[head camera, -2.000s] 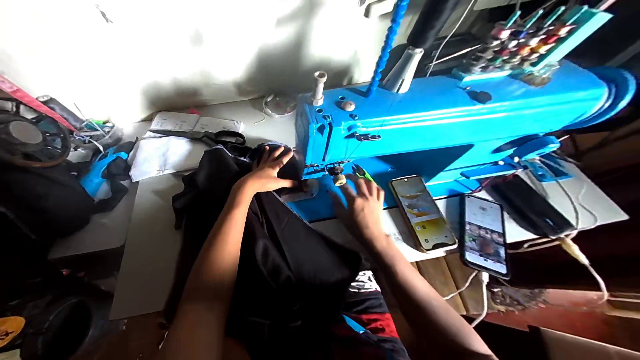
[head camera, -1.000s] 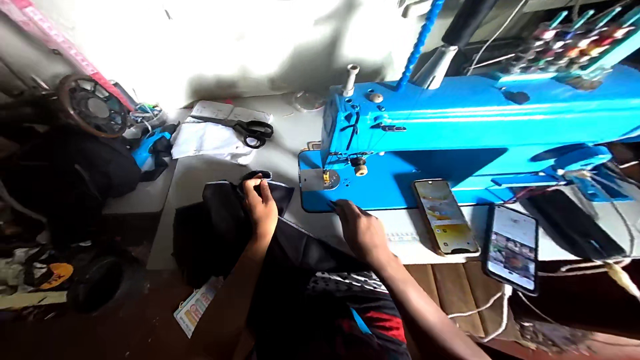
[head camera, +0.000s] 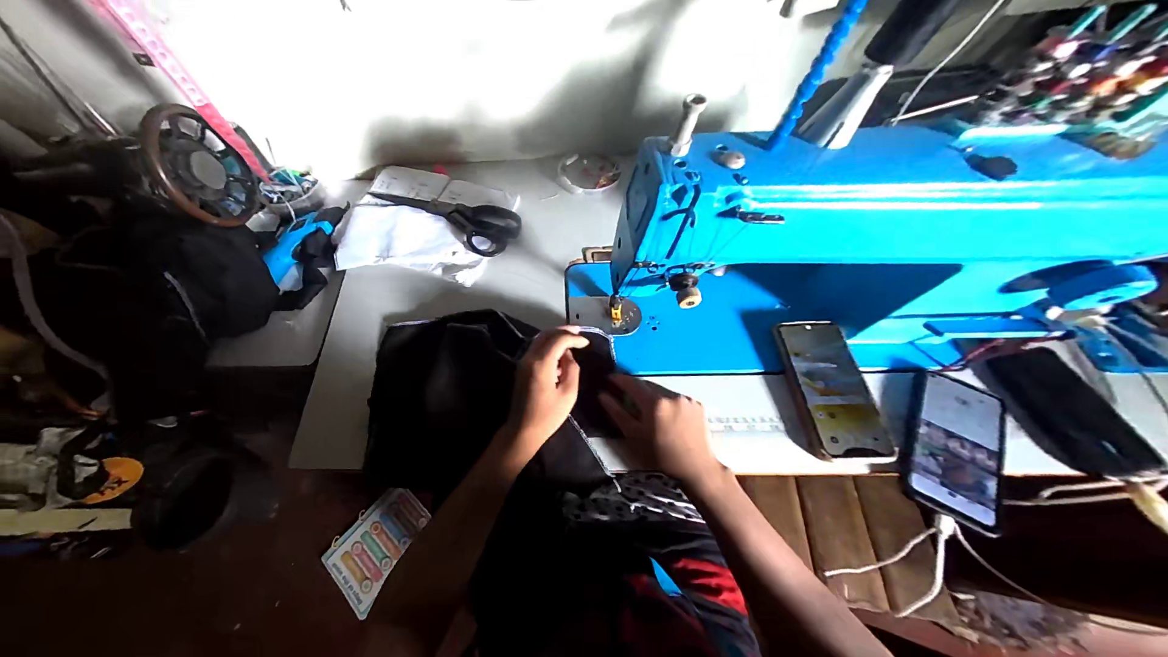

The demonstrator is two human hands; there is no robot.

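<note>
Black fabric (head camera: 447,383) with a pale overlocked edge lies over the front of the table and hangs down toward my lap. My left hand (head camera: 547,379) pinches the fabric near its edge, just in front of the needle plate. To its right, my right hand (head camera: 662,420) rests on the same fabric, fingers pointing left; whether it grips the cloth is unclear. The blue sewing machine (head camera: 821,219) stands behind both hands. Its presser foot (head camera: 616,312) is left of the machine's pillar, with no fabric seen under it.
Black-handled scissors (head camera: 474,222) lie on white cloth (head camera: 392,237) at the back left. Two phones (head camera: 835,388) (head camera: 956,452) lie right of my hands, one with a white cable. A handwheel (head camera: 201,166) stands far left, and a small round dish (head camera: 589,172) is by the wall.
The black fabric, earlier at the needle area, is now in front of it. My left hand has moved off the needle area and, since one second ago, closer to my right hand.
</note>
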